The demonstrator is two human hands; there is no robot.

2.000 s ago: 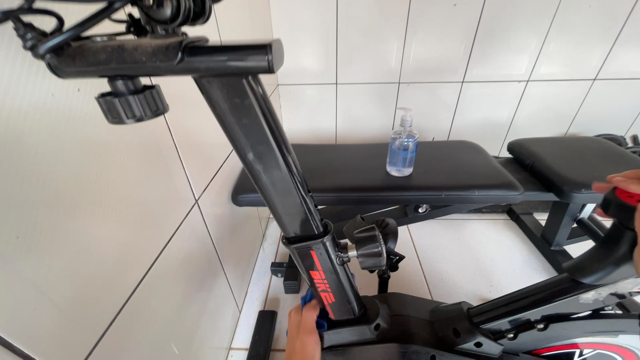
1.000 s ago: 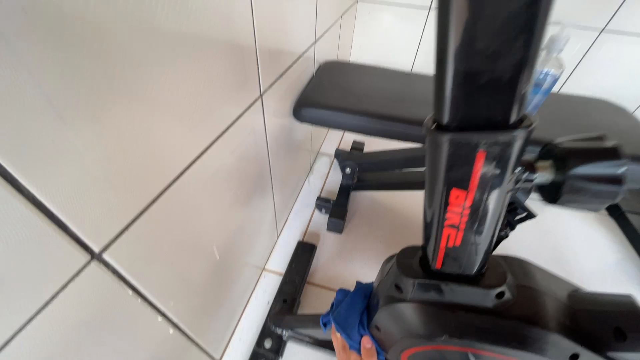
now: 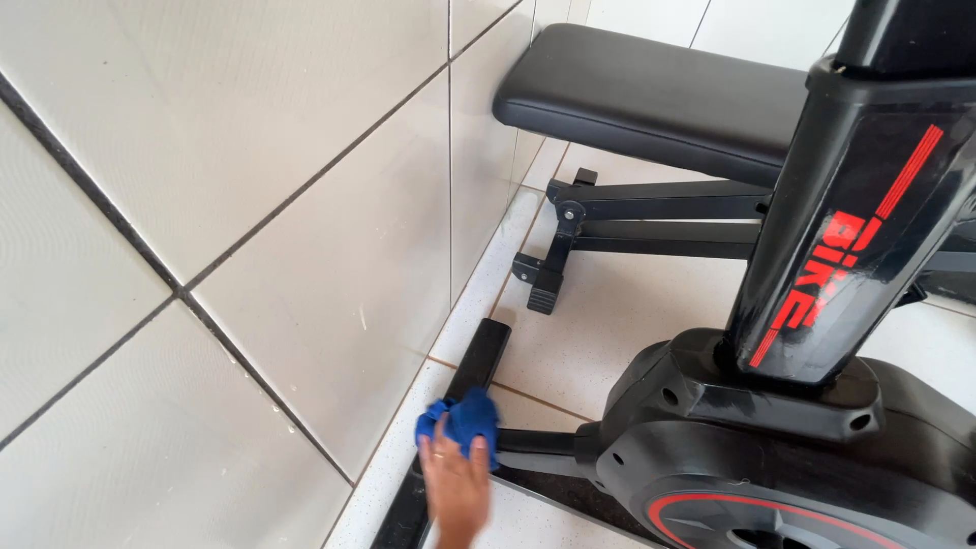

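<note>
My left hand [image 3: 456,488] presses a bunched blue cloth [image 3: 461,428] onto the black floor bar [image 3: 482,354] of an exercise bike, where a short tube from the bike's body meets that bar. The fingers lie over the cloth, with the thumb on its right side. To the right of the hand is the black bike housing [image 3: 751,442] with a red ring, and from it rises the upright post [image 3: 823,252] with red lettering. My right hand is out of view.
A white tiled wall [image 3: 320,229] runs close along the left of the floor bar. Beyond the bar stand the steel feet [image 3: 546,286] of a padded black bench [image 3: 648,91]. The light tiled floor [image 3: 564,343] shows between bench and bike.
My left hand and the cloth have moved from beside the housing to the floor bar. My right hand, on a red-and-black part at the right edge two seconds ago, is out of view. The view has shifted greatly.
</note>
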